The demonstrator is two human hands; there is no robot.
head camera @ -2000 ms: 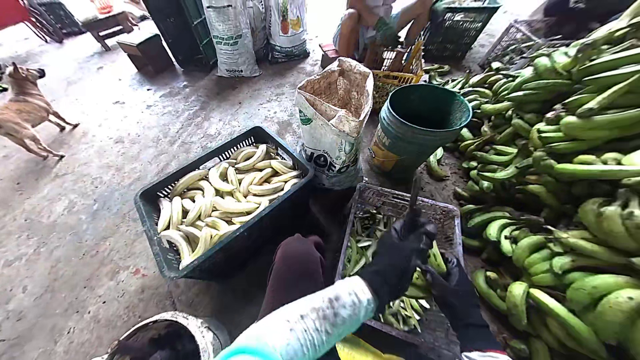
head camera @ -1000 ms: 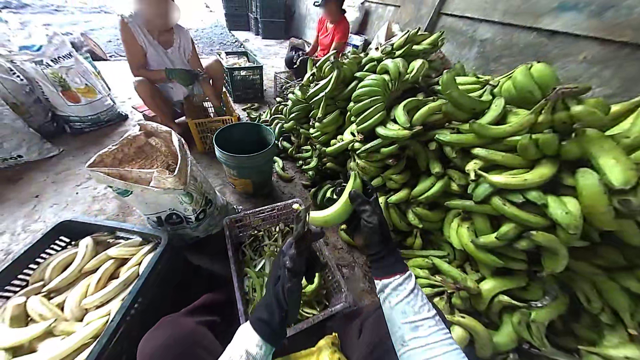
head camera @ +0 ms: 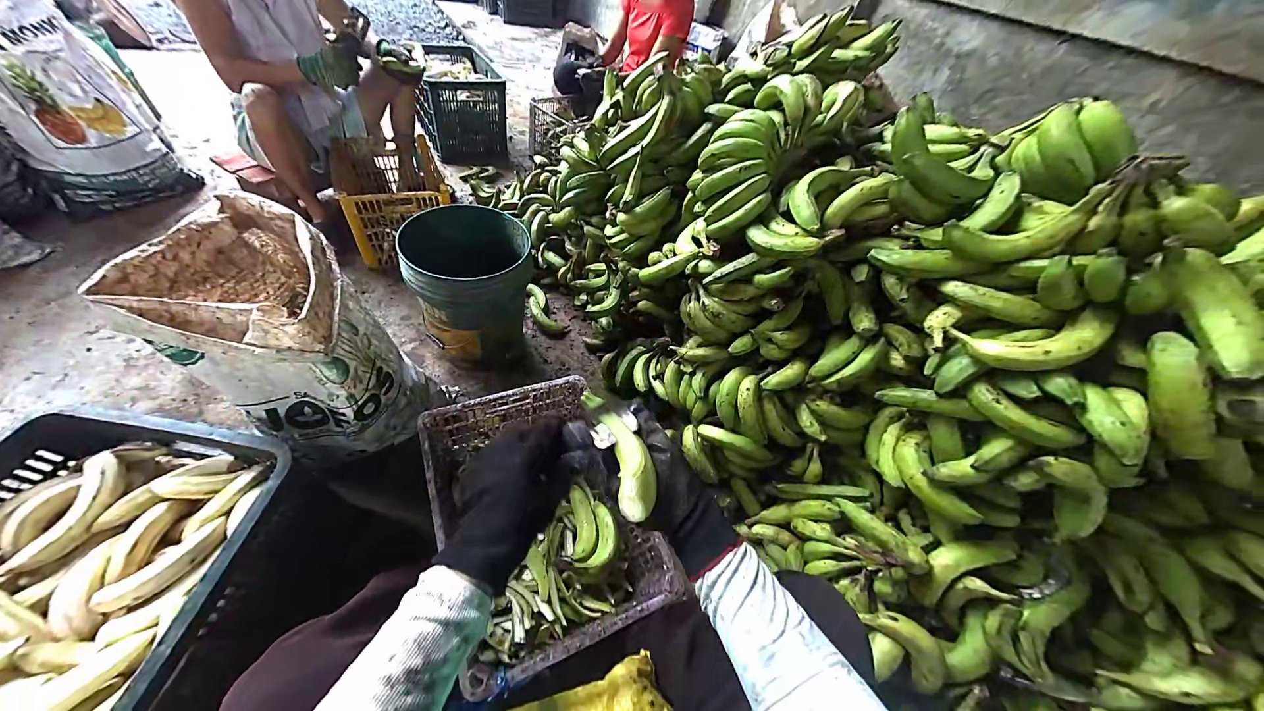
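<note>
My right hand (head camera: 681, 494), in a black glove, holds a green plantain (head camera: 634, 472) upright above a dark plastic crate (head camera: 504, 403). Close on its left side is my left hand (head camera: 515, 494), also black-gloved, its fingers curled near the plantain's upper end; a small pale-lit piece shows at its fingertips, and whether it holds a tool is hidden. Green peel strips (head camera: 538, 592) and a few green plantains (head camera: 590, 528) lie in the crate below. Peeled plantains (head camera: 148, 553) fill the black crate (head camera: 279, 464) at lower left.
A large heap of green plantains (head camera: 889, 395) rises on the right. Beyond my crate stand a green bucket (head camera: 464, 267), an open woven sack (head camera: 336, 365) and a yellow crate (head camera: 395, 222). A gloved co-worker (head camera: 286, 89) sits behind them; another person in red (head camera: 652, 35) sits farther back.
The plantain, out to the right of the crate a second ago, is now upright between my hands over it. The view has swung right since the earliest frame.
</note>
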